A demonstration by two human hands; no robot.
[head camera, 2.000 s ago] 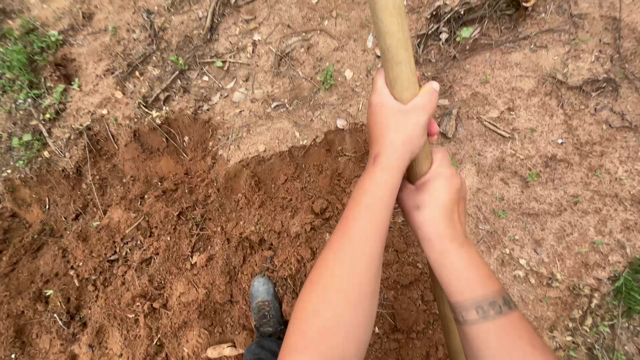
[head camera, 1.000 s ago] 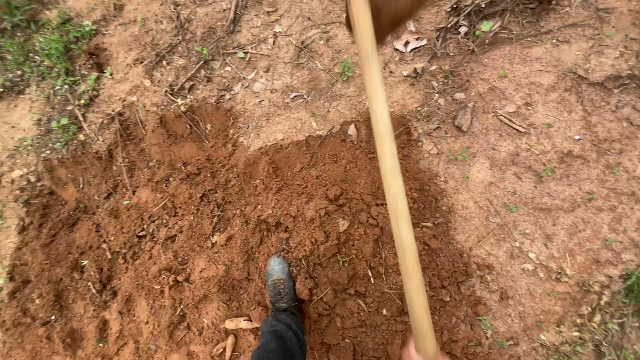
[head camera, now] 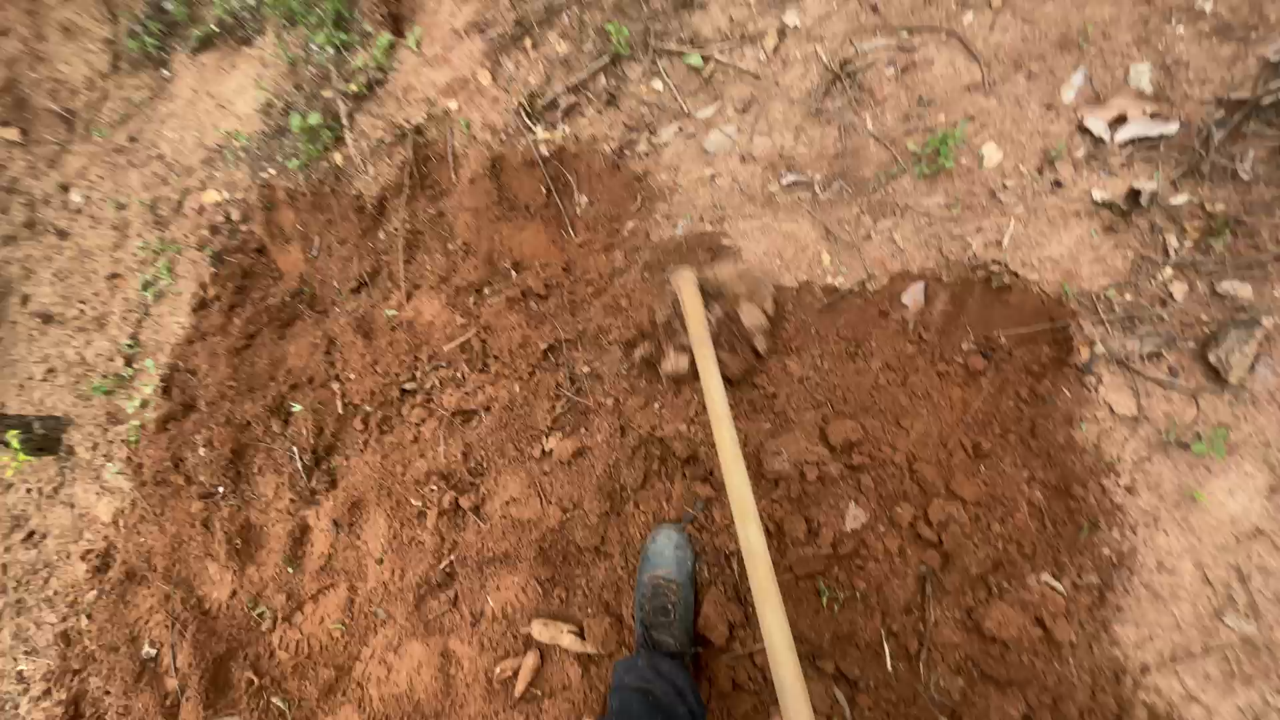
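A long wooden tool handle [head camera: 742,490] slants from the bottom edge up to a patch of loosened red soil [head camera: 480,400]. Its far end stands at the soil's upper edge, among blurred clods [head camera: 725,335]; the tool's head cannot be made out there. Neither my left hand nor my right hand is in the picture, and the near end of the handle runs out of view at the bottom. Left of the handle is a dark boot [head camera: 665,590] on the loose soil.
Several pale tuber-like pieces [head camera: 560,635] lie left of the boot. Dry leaves [head camera: 1130,118] and a stone [head camera: 1236,352] are at the right. Green weeds [head camera: 312,135] grow at the upper left, and a dark piece [head camera: 32,434] shows at the left edge.
Both hands gripped the handle two seconds ago; now they are out of view. The handle has swung down, its far end now at the soil, with clods stirred there. The view has shifted left.
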